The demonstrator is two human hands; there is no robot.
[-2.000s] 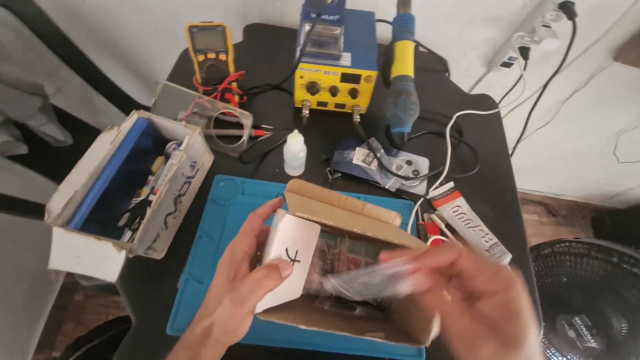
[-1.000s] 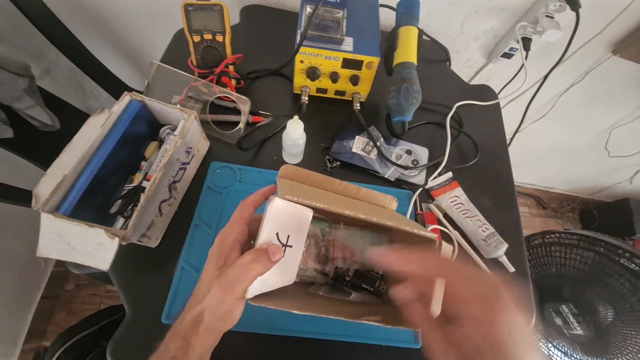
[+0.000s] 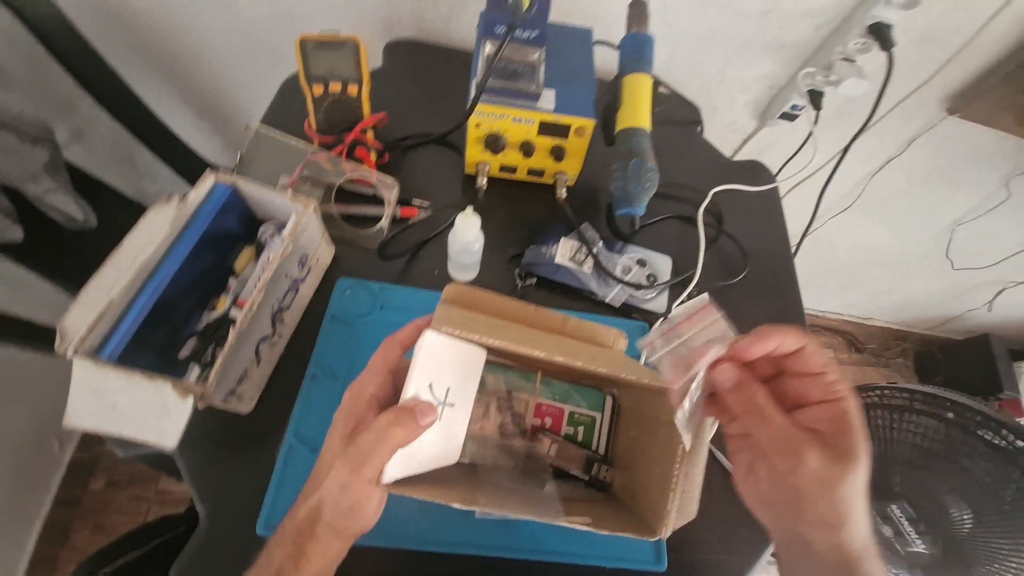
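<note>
My left hand (image 3: pixel 360 448) grips the left end of an open cardboard box (image 3: pixel 656 432), its thumb on the white end flap (image 3: pixel 436 408) that bears a pen mark. Between the fingers of my right hand (image 3: pixel 780 424) is a small clear zip bag (image 3: pixel 692 344), raised beside the box's right end. The bag's contents are too blurred to tell. Inside the box lie a clear plastic bag (image 3: pixel 512 480), a green printed package (image 3: pixel 584 400) with red and green panels, and a dark piece with a USB plug (image 3: pixel 576 460). The box stands over a blue silicone work mat (image 3: pixel 304 480).
Behind the mat are a white dropper bottle (image 3: pixel 466 248), a blue and yellow soldering station (image 3: pixel 530 144), a hot-air handpiece (image 3: pixel 634 152) and a yellow multimeter (image 3: pixel 334 88). A second box (image 3: pixel 264 344) with tools stands left. Cables cross the right side, above a fan (image 3: pixel 912 480).
My right hand has moved out from over the box to its right side, with a small clear bag in its fingers. My left hand keeps its hold on the box.
</note>
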